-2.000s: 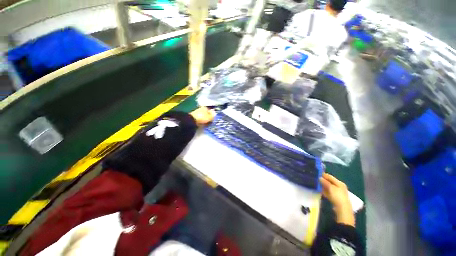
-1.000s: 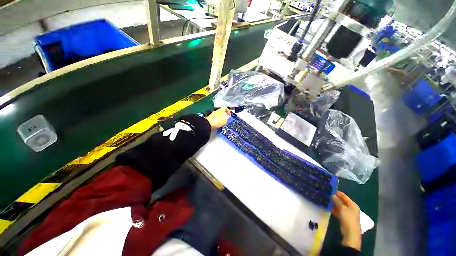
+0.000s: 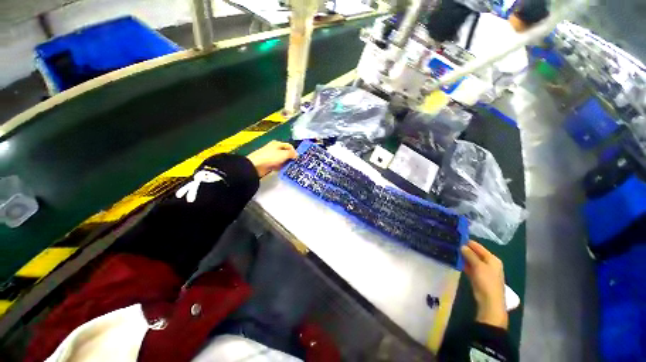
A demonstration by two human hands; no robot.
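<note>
A long, shallow blue parts tray [image 3: 372, 205] filled with rows of black parts lies slanted over a white board [image 3: 340, 244]. My left hand [image 3: 273, 157] holds the tray's far left end. My right hand [image 3: 484, 272] holds its right end, with the thumb at the rim. The fingers under the tray are hidden. A few small black parts [image 3: 433, 301] lie on the board near its right edge.
Behind the tray are a pale square block [image 3: 414, 167], a small cream block [image 3: 381, 157] and clear plastic bags [image 3: 343, 115]. The green conveyor [image 3: 142, 106] carries a pale housing [image 3: 15, 205] at far left. A person [image 3: 496, 42] is at the back.
The housing has moved toward the left edge of the picture. The tray has shifted slightly toward me and shows more of its rows. Both hands still hold its ends.
</note>
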